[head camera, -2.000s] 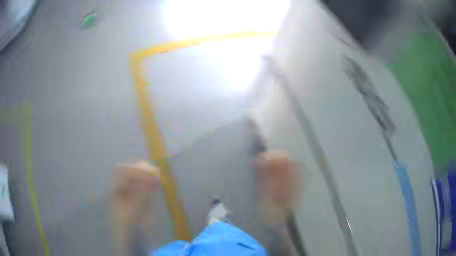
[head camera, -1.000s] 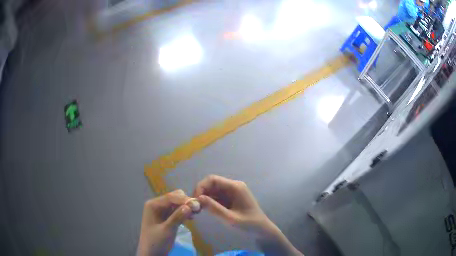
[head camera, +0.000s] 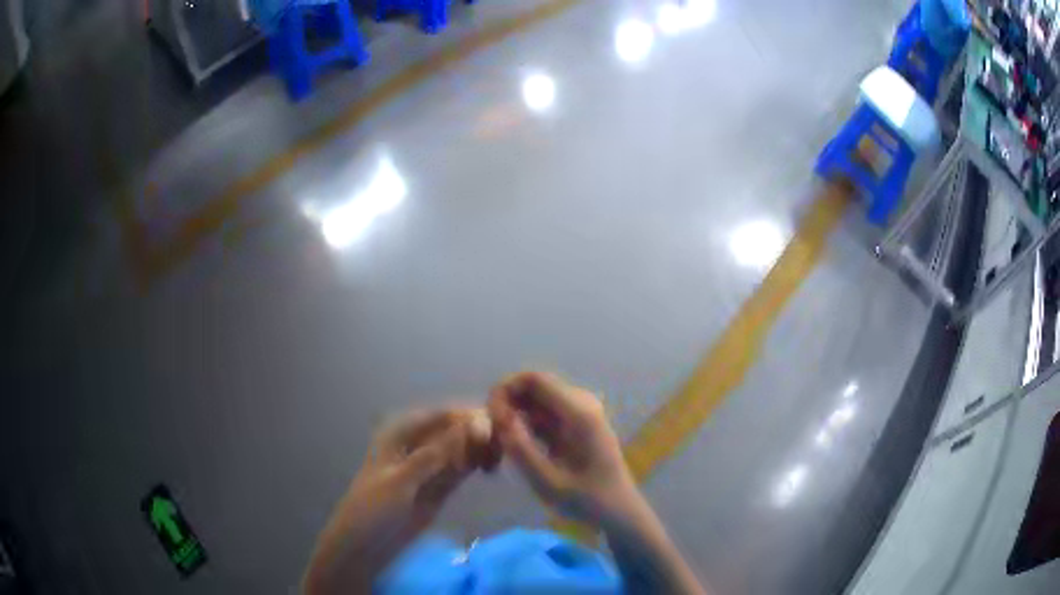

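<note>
My left hand (head camera: 421,463) and my right hand (head camera: 556,438) are together at the lower middle, above the floor. Their fingertips meet. A small pale thing (head camera: 480,427), which looks like a finger cot, shows at the fingertips of my left hand, with the fingers of my right hand against it. It is blurred, and I cannot tell whether it is worn on a fingertip or pinched.
Grey floor (head camera: 465,279) with a yellow line (head camera: 744,337). A blue stool with a pale top (head camera: 866,157) stands at upper right beside a metal-framed bench (head camera: 1000,128). More blue stools (head camera: 314,44) are at upper left. A green arrow sign (head camera: 173,531) lies lower left.
My view has shifted along the floor, bringing more stools in at the top. My hands stay together, a little higher in the picture. The corner of yellow line by my hands has moved off.
</note>
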